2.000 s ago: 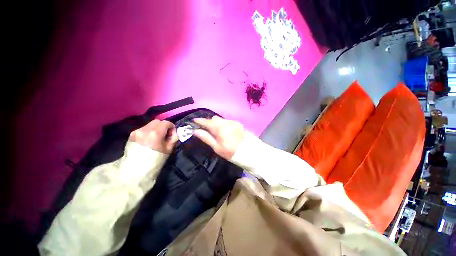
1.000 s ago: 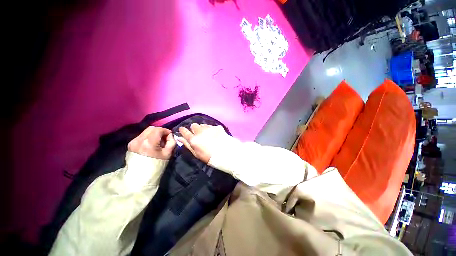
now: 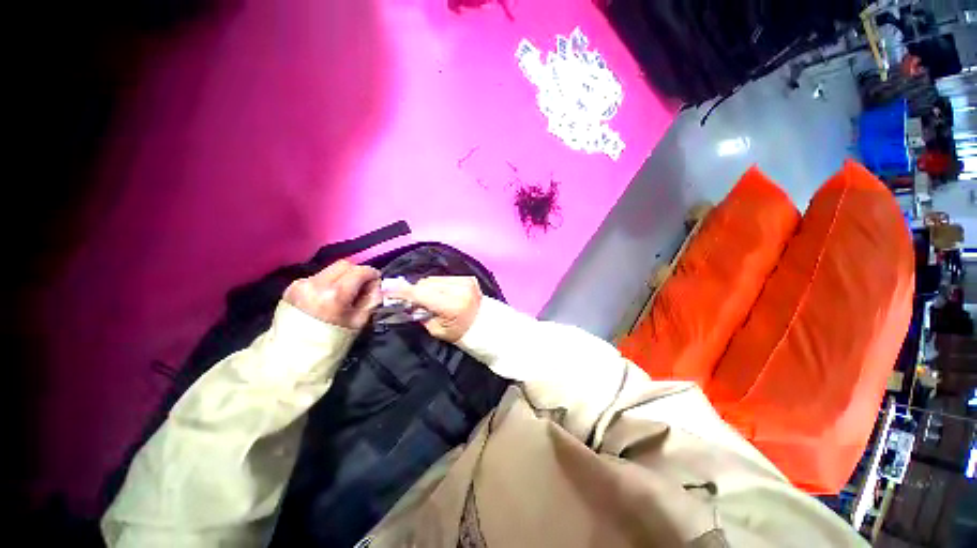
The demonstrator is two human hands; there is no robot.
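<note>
A black backpack [image 3: 375,428] lies on the pink table [image 3: 429,118] under both my hands. My left hand [image 3: 339,292] and my right hand [image 3: 444,304] meet near the bag's rounded top. A small white label [image 3: 399,299] shows between them, partly hidden by my fingers. Both hands have closed fingers pinching at the label. Any cord or fastener at the label is too small to make out. A flat black strap [image 3: 370,238] sticks out past the bag above my left hand.
A loose pile of white labels [image 3: 576,94] lies farther up the table, with a small dark tangle of threads [image 3: 537,203] nearer. A black mass of bags [image 3: 729,43] is at the top. Two orange puffy bundles [image 3: 793,321] stand off the table at right, beyond a grey floor.
The label was more exposed two seconds ago; my fingers now cover more of it. My right hand has turned, its fingers closing in beside my left. The backpack stays in about the same place.
</note>
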